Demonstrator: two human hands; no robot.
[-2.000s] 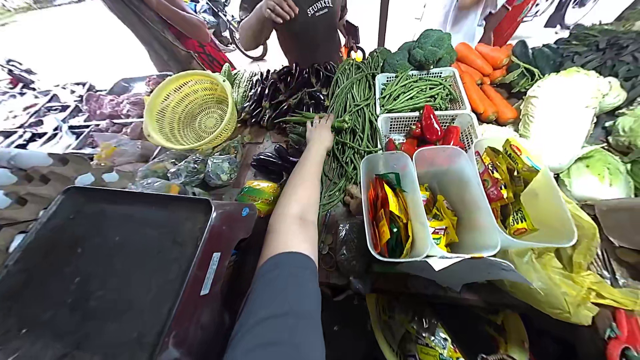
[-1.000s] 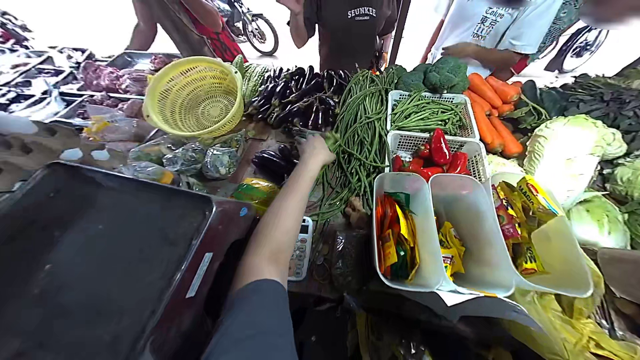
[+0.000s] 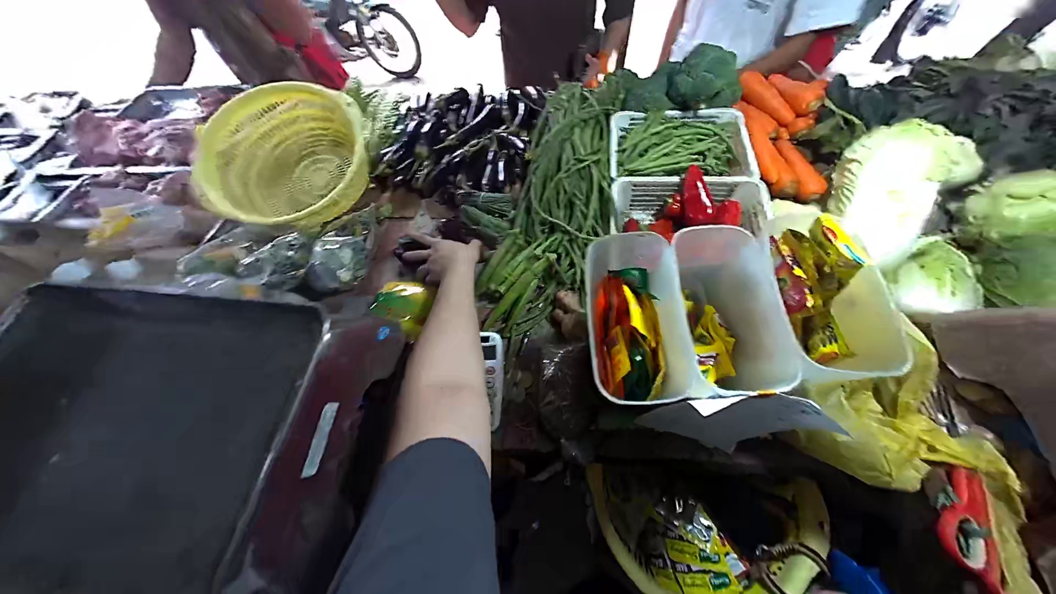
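My left hand (image 3: pixel 445 254) reaches from the bottom of the view, palm down. Its fingers are spread over a few dark eggplants (image 3: pixel 407 246) near the middle of the stall; whether they touch them is unclear. Right of the hand lie green pods (image 3: pixel 520 276) and a heap of long beans (image 3: pixel 569 173). A larger pile of eggplants (image 3: pixel 470 136) is beyond it. Beside the wrist sits a yellow-green package (image 3: pixel 403 302), and a white calculator (image 3: pixel 492 379) is partly hidden by the forearm. My right hand is out of view.
A black tray (image 3: pixel 148 429) fills the lower left, with a yellow plastic basket (image 3: pixel 285 157) behind it. Clear bins (image 3: pixel 734 330) of packets stand at right, near red peppers (image 3: pixel 697 198), carrots (image 3: pixel 767 140) and cabbages (image 3: pixel 891 190). Several people stand across the stall.
My left hand has moved back and left, from the green vegetables beside the long beans to the few dark eggplants. The calculator, hidden at first, came into sight beside the forearm.
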